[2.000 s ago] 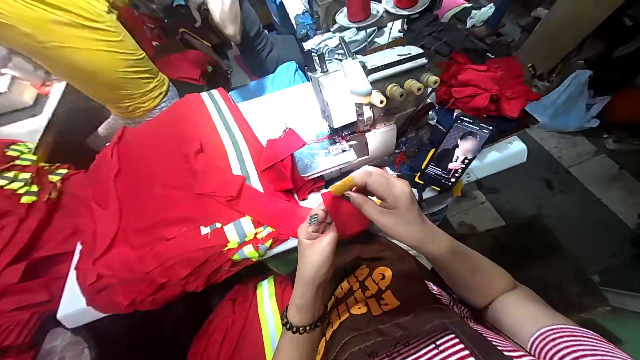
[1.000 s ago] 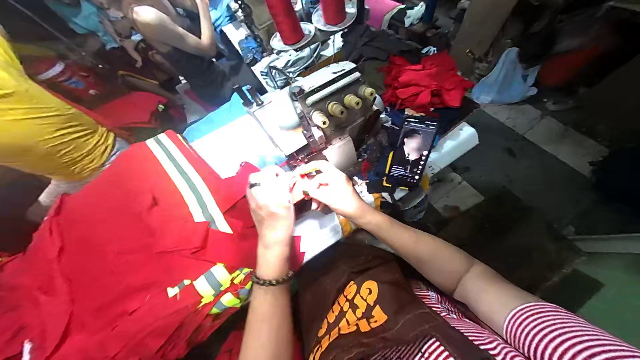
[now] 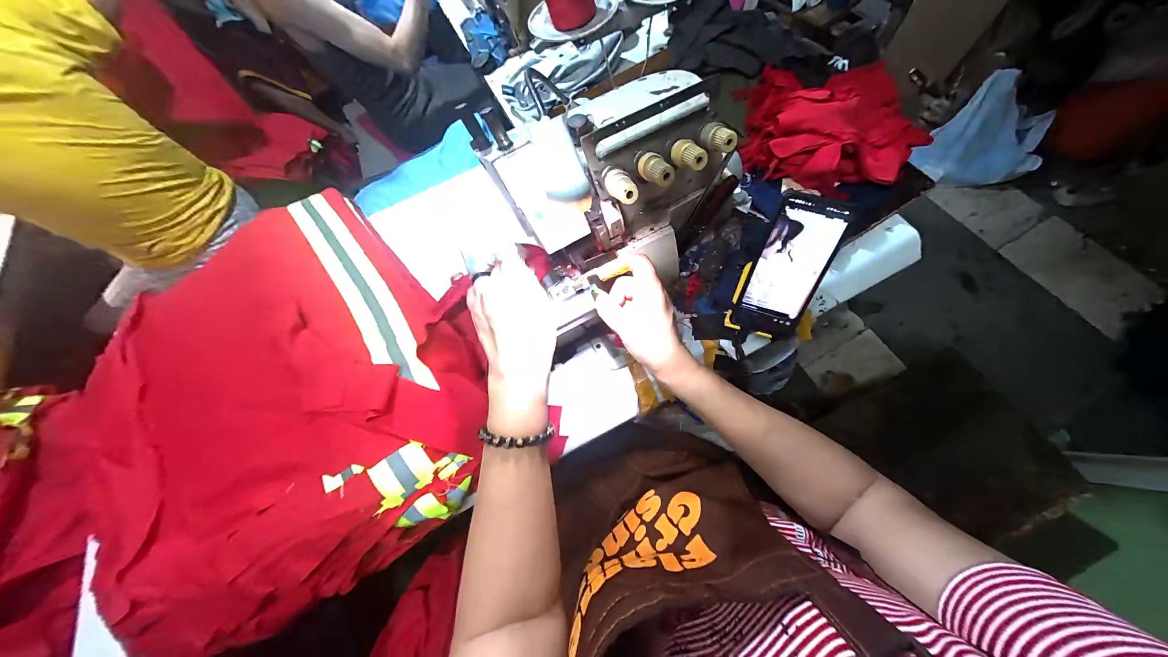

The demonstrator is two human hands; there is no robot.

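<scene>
My left hand, with a beaded bracelet on its wrist, lies over red fabric beside the presser foot of an overlock sewing machine. Glare hides what its fingers do; a small metallic thing shows at them. My right hand is bent at the right of the needle area, with a yellow covering on one finger and a small dark thing at the fingertips. Whether it grips the cloth cannot be told. Red garment pieces with white, grey and yellow-green strips spread over the table to the left.
A lit phone stands right of the machine, near the table's white end. Behind it are a red cloth heap and a pale blue plastic bag. A red thread cone stands at the back. A person in yellow is at upper left.
Both hands have moved from the table's near edge, where they held red cloth two seconds ago, up to the machine's needle area. The phone's screen has changed to a brighter picture.
</scene>
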